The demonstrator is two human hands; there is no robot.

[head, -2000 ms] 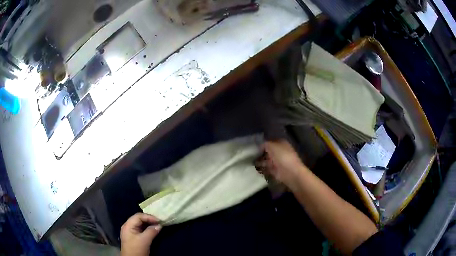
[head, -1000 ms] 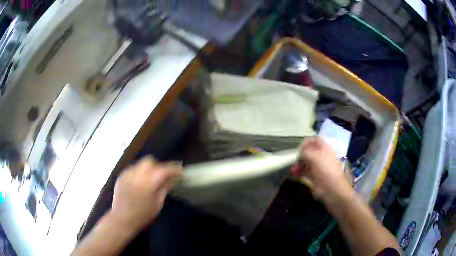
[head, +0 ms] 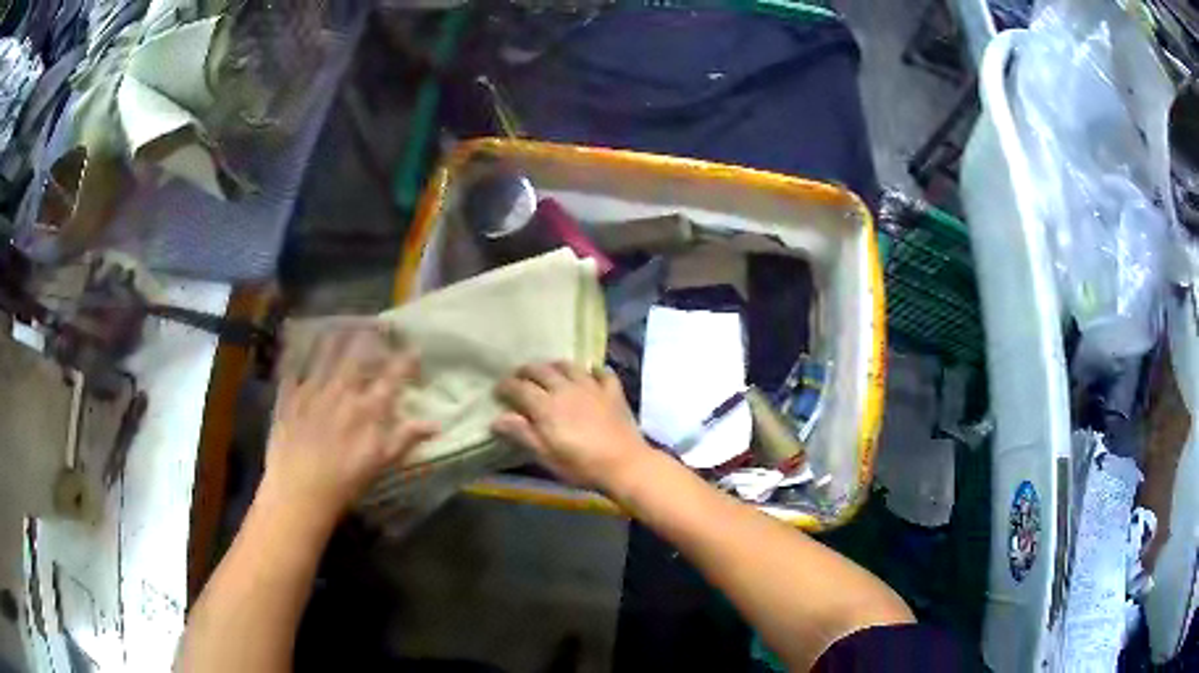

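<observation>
A stack of folded pale khaki-green panels [head: 506, 316] lies over the left side of the storage tub [head: 658, 161]. My left hand [head: 345, 408] is blurred and rests on the left part of the stack, fingers spread. My right hand [head: 565, 418] lies on the stack's front right part, fingers bent over the cloth. The stack's left end is partly hidden by my left hand. I cannot tell whether either hand pinches a single layer.
In the tub are a white paper sheet [head: 690, 375] with a pen [head: 721, 408] on it and a cup with a metallic top [head: 501, 207]. The sewing table [head: 164, 526] is at the left. A pale tub [head: 1032, 394] with clear plastic stands right, beside a green crate [head: 927, 276].
The view has swung right, towards the tub. The panel held between both hands now lies on the stack, and both hands have come down onto it.
</observation>
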